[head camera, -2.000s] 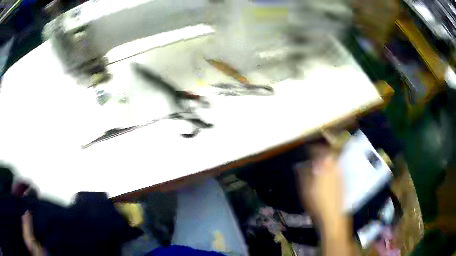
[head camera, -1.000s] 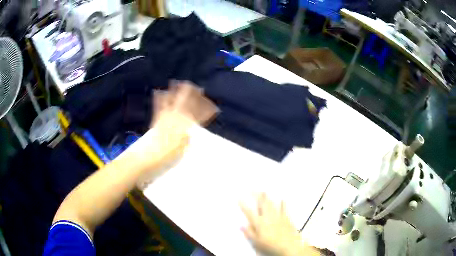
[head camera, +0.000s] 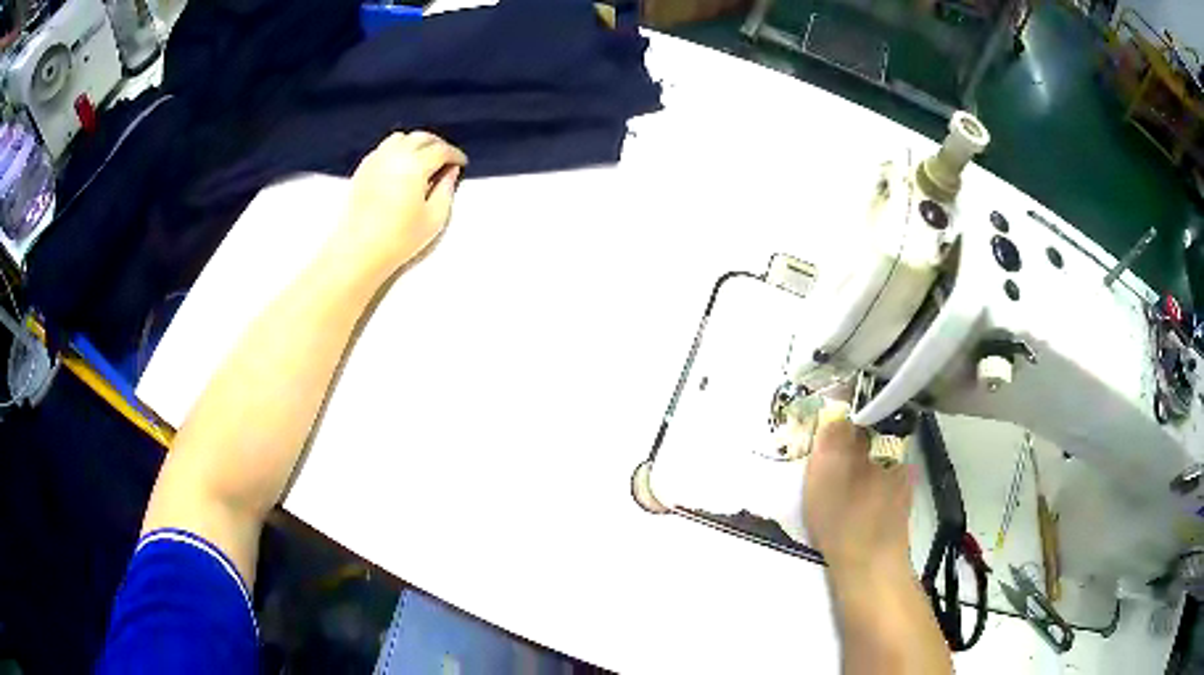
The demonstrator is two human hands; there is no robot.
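Observation:
Dark navy cloth [head camera: 528, 79] lies spread and folded across the far left of the white table, a ragged end towards the machine. My left hand [head camera: 407, 198] is at the cloth's near edge with fingers curled; whether they pinch the cloth is unclear. My right hand [head camera: 858, 488] is at the needle area of the white sewing machine [head camera: 911, 277], its fingertips partly hidden by machine parts. No cloth shows under the needle.
Black-handled shears [head camera: 953, 567] lie right of my right hand. Small silver snips [head camera: 1036, 607] and an orange-brown-handled tool [head camera: 1047, 534] lie farther right. A yellow rail [head camera: 112, 396] runs by the left table edge. Another machine [head camera: 60, 66] stands at far left.
The view has swung right towards the machine. My right hand has moved from the bare tabletop to the needle area. My left hand is now at the cloth's near edge, and the cloth lies farther from the machine.

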